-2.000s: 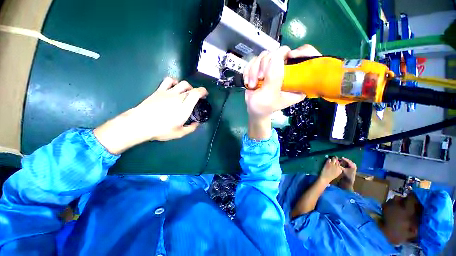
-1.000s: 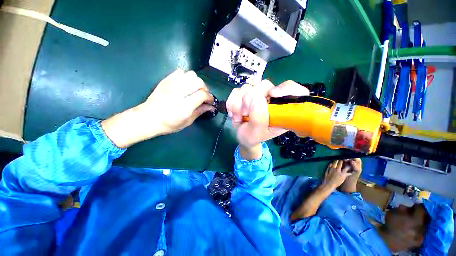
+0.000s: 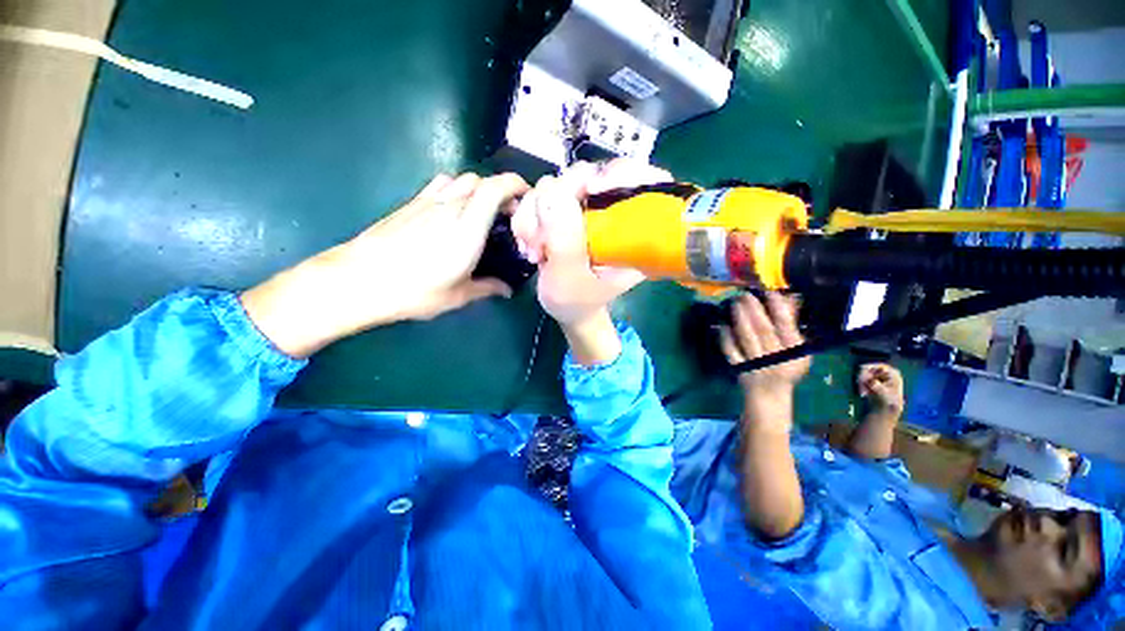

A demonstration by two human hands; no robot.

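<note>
My right hand (image 3: 568, 240) is closed around the front of the orange-yellow electric screwdriver (image 3: 691, 234), which lies nearly level and points left. Its tip is hidden by my fingers at the black part. My left hand (image 3: 426, 253) holds a round black housing (image 3: 502, 256) on the green bench, mostly covered by the fingers and in shadow. The two hands touch or nearly touch. The pale grey screw feeder (image 3: 617, 77) stands just beyond them.
A neighbouring person's hand (image 3: 767, 345) reaches over dark parts right of the screwdriver. Black cords cross at right. A tan cardboard sheet (image 3: 56, 160) with a white strip lies at far left. Black parts (image 3: 552, 462) show at the bench's near edge.
The screwdriver has gone from the feeder's front to the black housing and shifted left. The neighbouring person's hand has reached forward to the dark parts.
</note>
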